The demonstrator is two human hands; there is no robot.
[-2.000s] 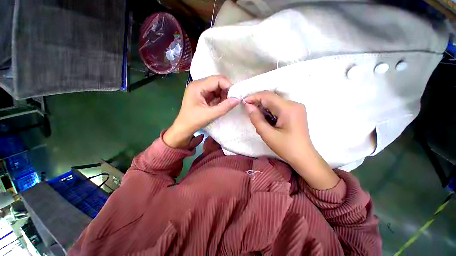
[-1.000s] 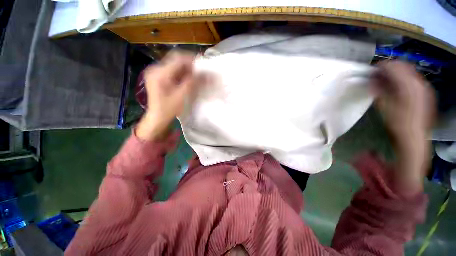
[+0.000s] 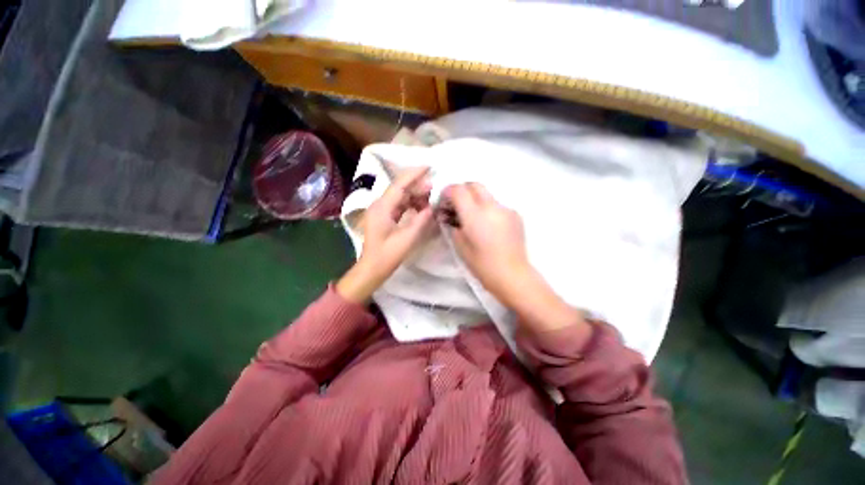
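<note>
An off-white garment [image 3: 588, 218] lies over my lap, below the table edge. My left hand [image 3: 396, 220] pinches a fold of the garment near its upper left part. My right hand [image 3: 482, 232] is close beside it, fingers curled, with a small dark thing at the fingertips that looks like thread snips [image 3: 450, 216]. A small black label [image 3: 363, 182] shows on the cloth left of my left hand. No needle or button can be made out.
A white-topped table [image 3: 531, 43] with a yellow tape measure [image 3: 531, 80] and wooden drawer [image 3: 351, 76] is ahead. A red waste basket [image 3: 296, 180] and grey cloth bin [image 3: 133, 152] stand left. Folded pale cloth [image 3: 830, 327] is at right.
The garment has been turned; its button row is out of sight and the label now shows. My hands moved apart, blurred, and are now together again over the cloth. The table has come into view.
</note>
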